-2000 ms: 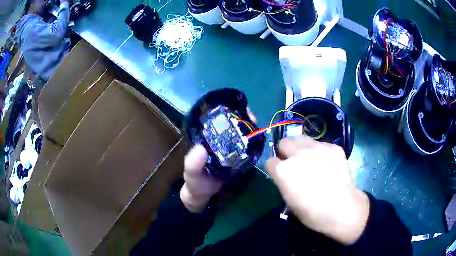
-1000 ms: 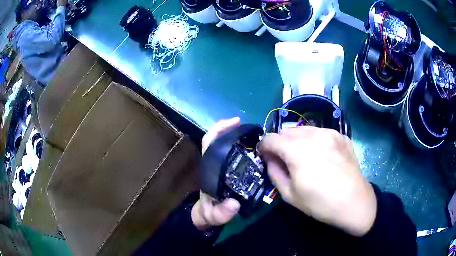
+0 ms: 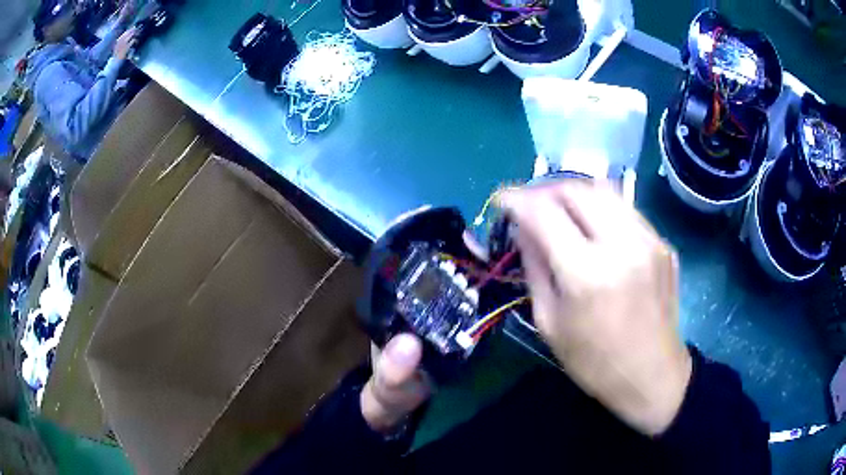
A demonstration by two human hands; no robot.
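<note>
My left hand (image 3: 397,376) holds a black camera head (image 3: 385,278) tilted, its open back with the main board (image 3: 431,295) facing up. Red, yellow and orange leads (image 3: 496,320) run from the board to the right; a white connector sits at the board's lower right edge. My right hand (image 3: 603,288) is over the white camera housing, its fingertips bent at the leads; a thin yellow lead with a small tip (image 3: 482,215) sticks out by them. Whether the fingers pinch a lead is hidden. The wall-mount bracket (image 3: 586,121) lies behind; the hand covers most of the housing.
Wired housings stand at the right (image 3: 712,153) and at the top (image 3: 538,42). A loose black head (image 3: 263,42) and tangled white cord (image 3: 325,74) lie at the upper left. A cardboard carton (image 3: 213,297) is at the left. Another person (image 3: 70,88) works at the far left.
My right hand has moved up and right from the board's edge to over the housing. The head has turned in my left hand, and leads now show at the board's lower right edge.
</note>
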